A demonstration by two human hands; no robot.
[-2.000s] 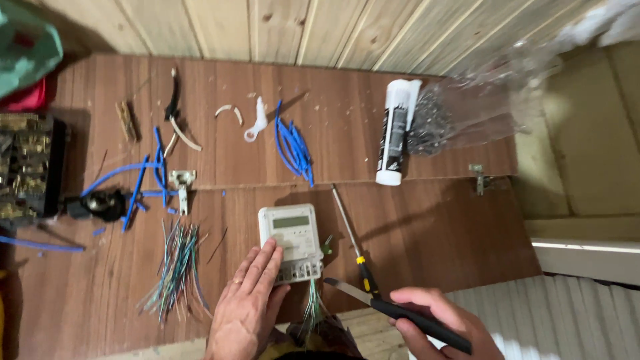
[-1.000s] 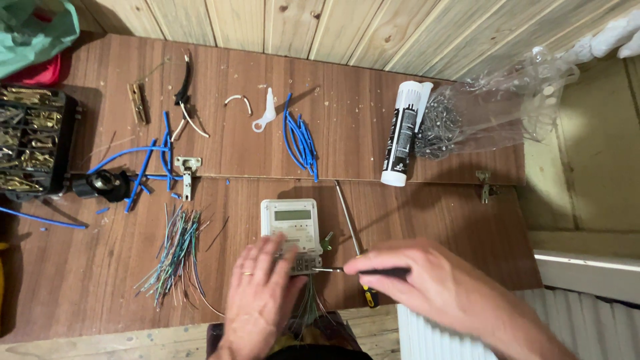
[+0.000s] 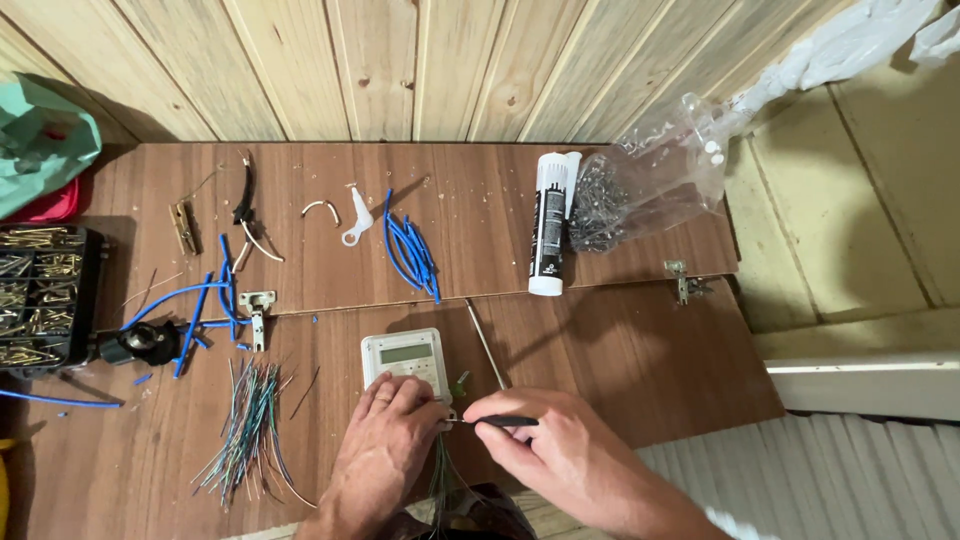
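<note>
My left hand (image 3: 394, 424) lies over the lower part of a white electricity meter (image 3: 406, 352) with a small display, fingers holding it on the brown board. My right hand (image 3: 551, 450) grips a thin tool with a black handle (image 3: 506, 421); its metal tip reaches the meter's bottom right edge beside my left fingertips. Thin wires (image 3: 442, 472) run down from that lower edge toward my lap. A long screwdriver's shaft (image 3: 486, 345) lies just right of the meter, its handle hidden by my right hand. A small greenish piece (image 3: 459, 385) sits between them.
Left lie a bundle of thin coloured wires (image 3: 251, 431), blue cable pieces (image 3: 411, 255), a wooden clothespin (image 3: 183, 226) and a black organizer of screws (image 3: 45, 296). Toward the back right are a white cartridge (image 3: 548, 225) and a clear bag of nails or screws (image 3: 600, 202). Hinges (image 3: 258, 315) sit along the seam.
Two seconds ago my right hand held the black-handled tool, its blade angled away, right of the meter. It has since moved left and brought the tip to the meter's lower edge.
</note>
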